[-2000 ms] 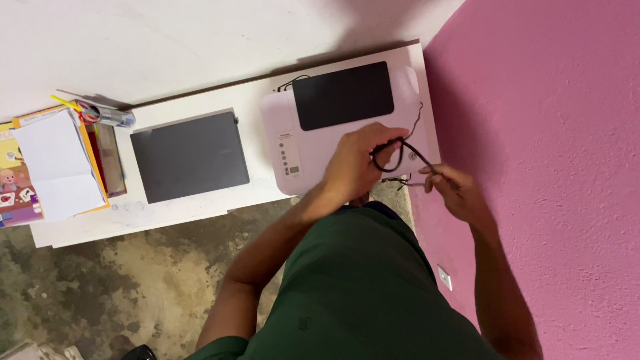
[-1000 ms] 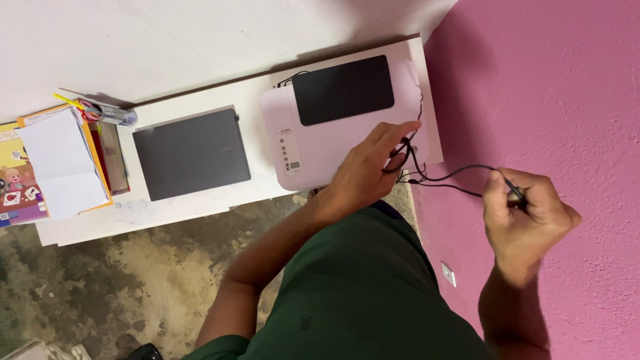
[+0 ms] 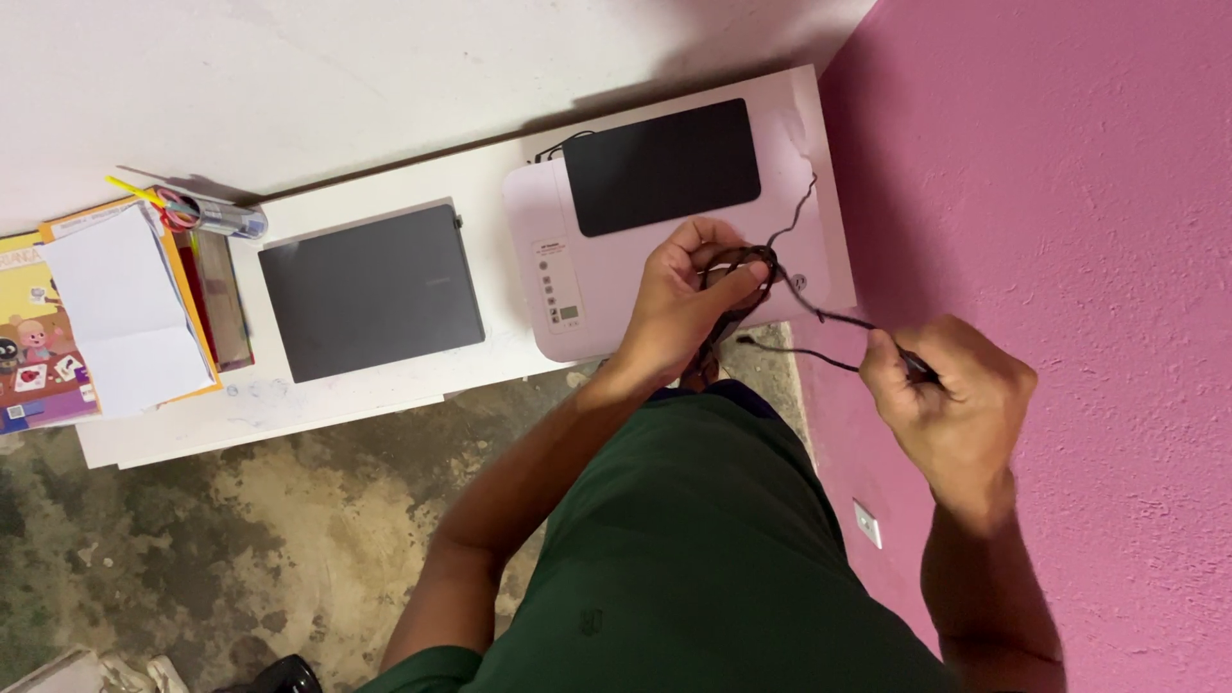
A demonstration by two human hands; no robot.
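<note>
My left hand [image 3: 688, 294] grips loops of a thin black cable [image 3: 835, 316] over the front right part of a white printer [image 3: 635, 260]. My right hand [image 3: 948, 399] is closed on another stretch of the cable and a dark piece, partly hidden by the fingers, in front of the pink wall. Between the hands the cable runs fairly straight, and a loose end with a small dark tip hangs below it. A twisted cable stretch also lies up the printer's right side. On the printer's lid rests a flat black tablet-like device [image 3: 664, 166].
A closed dark grey laptop [image 3: 373, 294] lies on the white table [image 3: 241, 423]. Left of it are papers [image 3: 130, 308], books and a clear cup [image 3: 231, 219] holding scissors and a yellow item. A pink wall [image 3: 1088, 192] with a wall plate [image 3: 867, 525] stands at right.
My right hand moved away to the right from beside my left hand, then came a little back. My left hand now holds the cable in several loops, more bunched than before.
</note>
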